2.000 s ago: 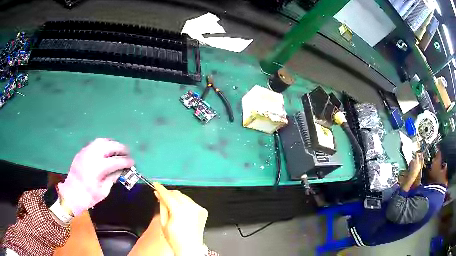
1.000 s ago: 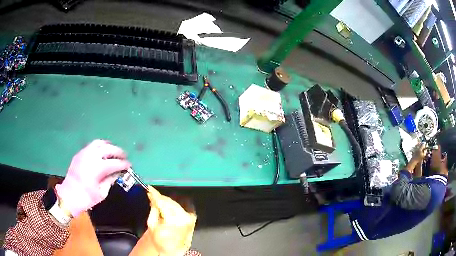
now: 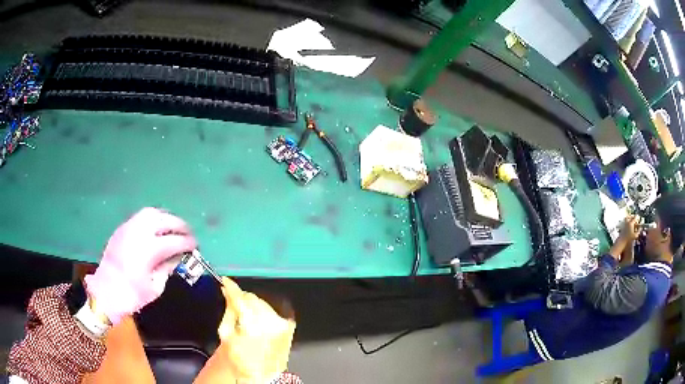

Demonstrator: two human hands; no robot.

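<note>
My left hand (image 3: 141, 262), in a pink-white glove, holds a small circuit board (image 3: 189, 268) with blue and white parts at the bench's front edge. My right hand (image 3: 254, 330), looking yellow-orange, holds thin tweezers (image 3: 209, 269) whose tips reach the board's upper right side. Whether the tips grip a part is too small to tell. The left fingers hide part of the board. Another circuit board or joined pair (image 3: 294, 160) lies on the green mat beside open cutters (image 3: 326, 142) with dark handles.
A black slotted rack (image 3: 161, 78) lies at the back left, beside heaped boards (image 3: 20, 90). A white-yellow block (image 3: 393, 160), a dark spool (image 3: 417, 118) and a soldering station (image 3: 460, 217) stand at right. Bagged parts (image 3: 556, 214) lie farther right, near a seated person (image 3: 620, 300).
Against two seconds ago, my right hand with the tweezers has shifted slightly left. My left hand still holds the board. The seated person's head and arms have moved a little.
</note>
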